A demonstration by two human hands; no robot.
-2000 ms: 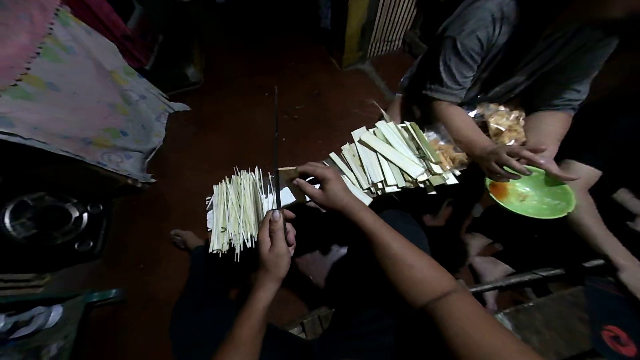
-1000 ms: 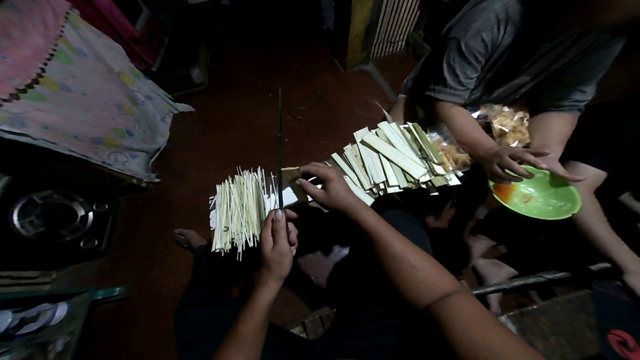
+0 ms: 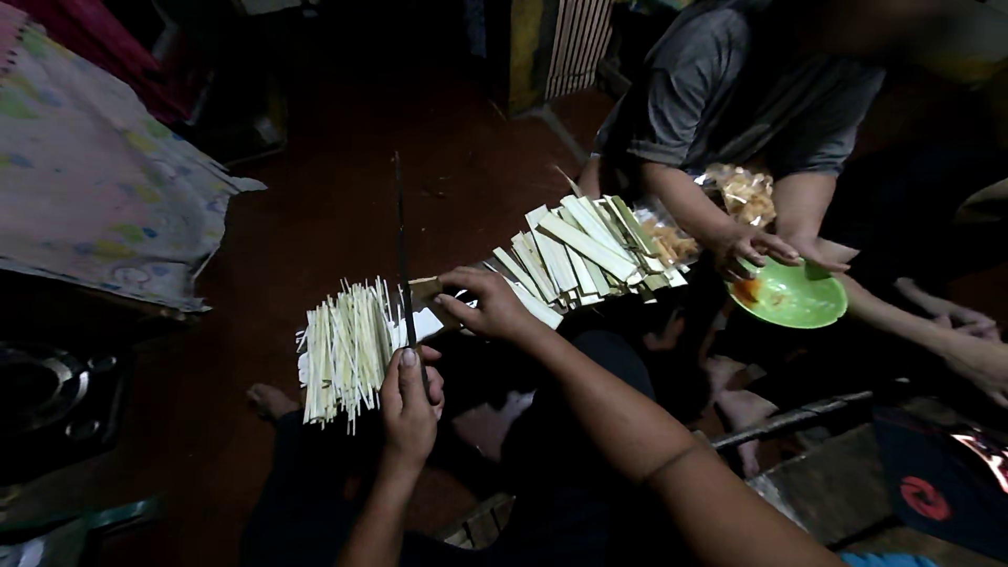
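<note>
My left hand (image 3: pixel 411 398) grips the handle end of a long, thin dark blade (image 3: pixel 402 252), which points up and away. Just right of the blade, my right hand (image 3: pixel 488 303) has its thumb and fingers at the edge of a brown flat piece (image 3: pixel 428 293). A pile of thin, pale split sticks (image 3: pixel 345 354) lies to the left of my left hand. Beyond my right hand lies a heap of wider pale and green strips (image 3: pixel 583 248), perhaps bamboo. A white piece (image 3: pixel 424 324) shows between the blade and my right hand.
A person in a grey shirt (image 3: pixel 709 87) sits at right, hands over a green bowl (image 3: pixel 795 295) with orange residue. Bags of snacks (image 3: pixel 744 197) rest by that person's arms. A patterned cloth (image 3: pixel 110 173) hangs at left above a gas stove (image 3: pixel 47 394).
</note>
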